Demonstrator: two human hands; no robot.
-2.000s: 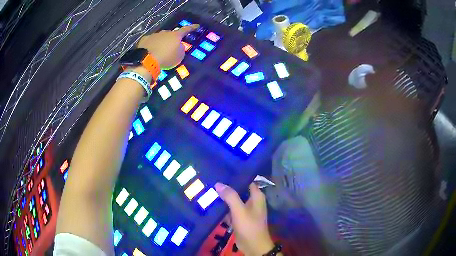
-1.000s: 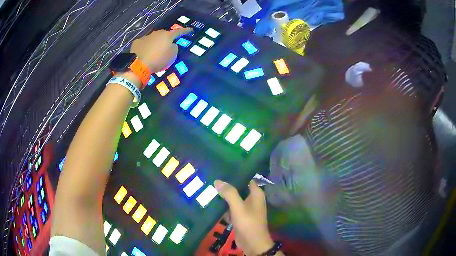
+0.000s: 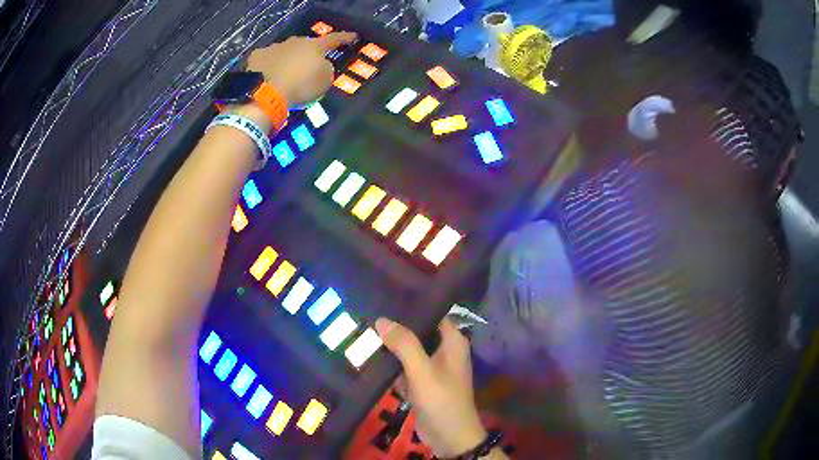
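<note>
A large black control panel (image 3: 359,148) lies slanted before me, its rectangular keys glowing white, blue, orange and red. My left hand (image 3: 292,72), with an orange-strapped watch, reaches over the panel's far left part. Its index finger is stretched out at a dark spot among the top keys; it holds nothing. My right hand (image 3: 435,373) is at the panel's near right edge, thumb on the edge beside a white key and index finger beyond the edge. Its other fingers are partly hidden. A small white slip (image 3: 467,316) shows at the index fingertip.
A person in a striped top (image 3: 691,296) is close on the right. A red panel (image 3: 56,377) with small lit keys stands at lower left. A red part (image 3: 391,422) lies under the near edge. A yellow roll (image 3: 525,54) and blue sheeting (image 3: 575,22) are beyond. Shiny lines curve along the left.
The keys have changed colours across the panel. My left hand moved slightly left and nearer, then back right and away. The panel has shifted slightly left. My right hand stays at its edge.
</note>
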